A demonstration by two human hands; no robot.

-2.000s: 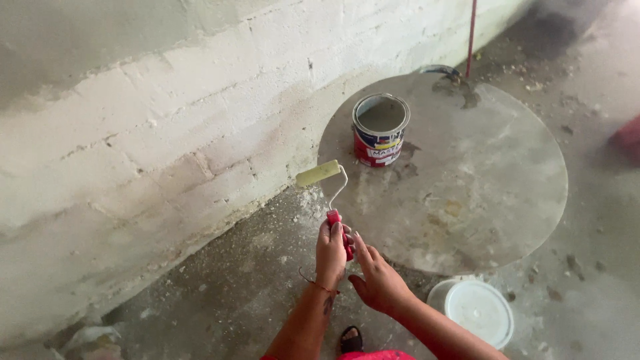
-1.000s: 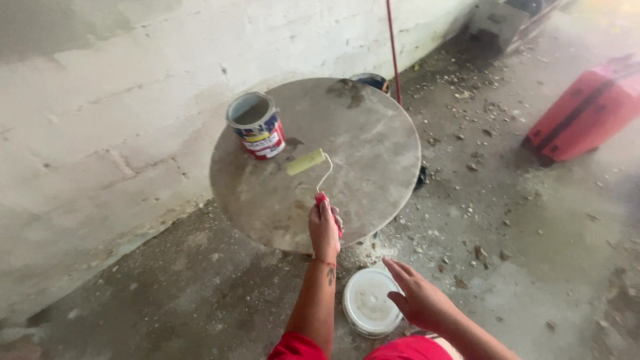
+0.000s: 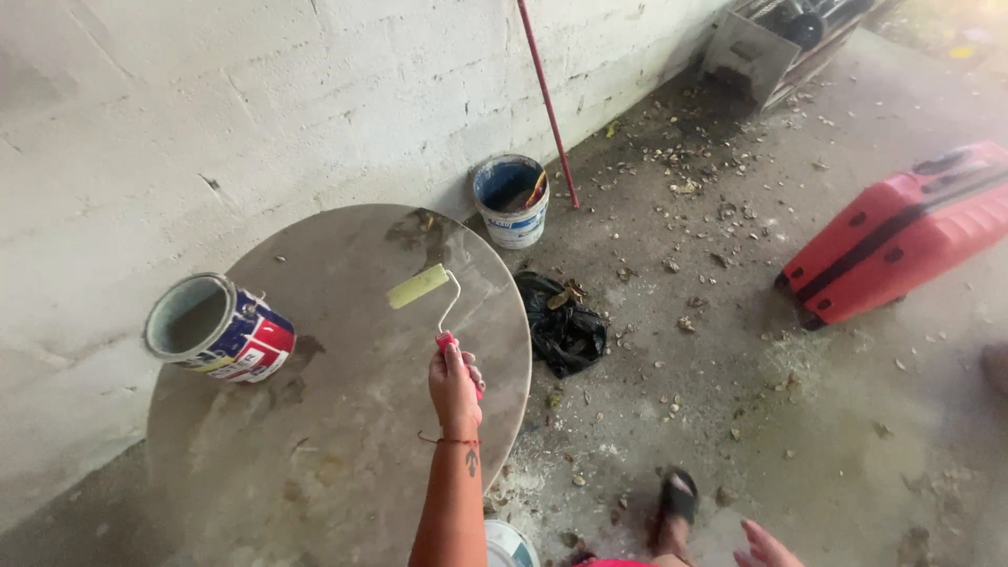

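My left hand [image 3: 454, 387] is closed around the red handle of a small paint roller. The roller's pale yellow sleeve [image 3: 417, 286] is held over a round grey tabletop [image 3: 354, 441], on a bent wire frame. An open metal paint can [image 3: 228, 329], red, blue and white with a grey inside, stands at the left of the tabletop, apart from the roller. Only part of my right hand [image 3: 764, 545] shows at the bottom edge, fingers apart, over the floor; no object is seen in it.
A whitewashed block wall [image 3: 276, 102] runs behind. Beyond the tabletop are a used plastic bucket [image 3: 512, 201], a red pole [image 3: 549, 106] and a black plastic bag [image 3: 563, 324]. A red suitcase [image 3: 898, 236] stands at right. A white lid [image 3: 508, 545] shows below; dry leaves litter the floor.
The view has swung right, bringing the bucket and black bag into full sight. My right hand, near the left two seconds ago, is now well away from it. The roller remains in my left hand.
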